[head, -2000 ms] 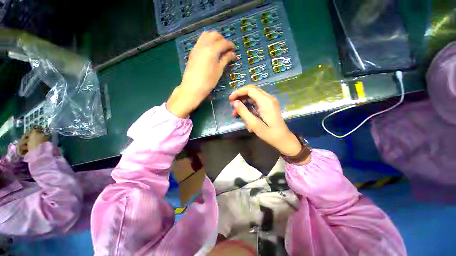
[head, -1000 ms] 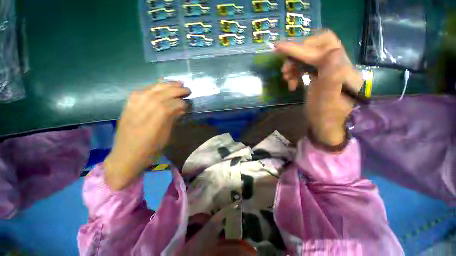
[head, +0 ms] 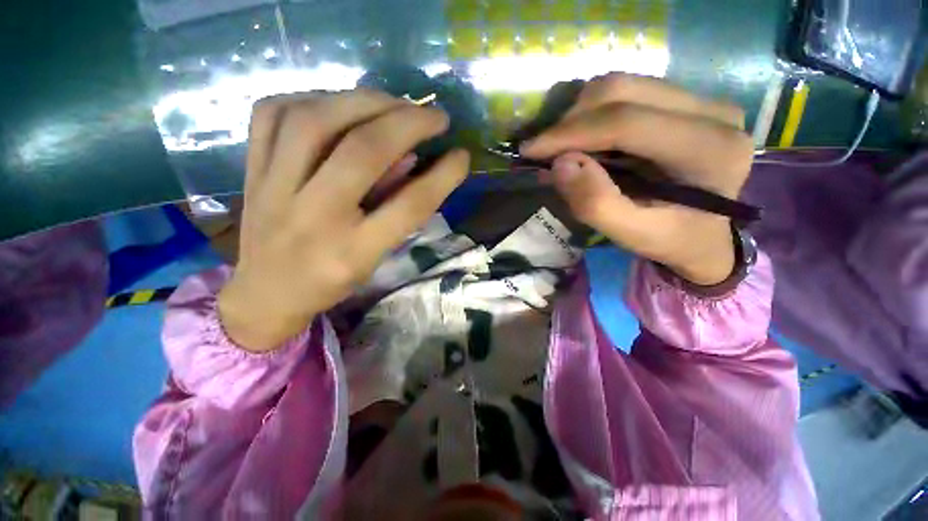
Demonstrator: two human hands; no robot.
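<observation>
My right hand (head: 651, 153) holds dark tweezers (head: 692, 195) like a pen, their thin tips pointing left toward my left hand. My left hand (head: 315, 198) is raised at the bench's front edge, fingers curled, with a gap between thumb and index fingertip. A tiny white-gold piece (head: 419, 99), perhaps a circuit board, shows at its fingertips; whether they grip it is hidden. A sheet with rows of yellow tape patches (head: 560, 39) lies behind the hands under strong glare.
A clear glossy sheet or tray edge (head: 198, 71) lies at the left. A black pouch (head: 860, 41) is at the top right, with a white cord (head: 865, 127) and a yellow strip (head: 794, 114) near it. A neighbour's pink sleeve (head: 845, 244) is at the right.
The view has shifted, and the tray of boards seen earlier has left the picture. Both hands have come close together at the front edge, with the tweezer tips now near my left fingers.
</observation>
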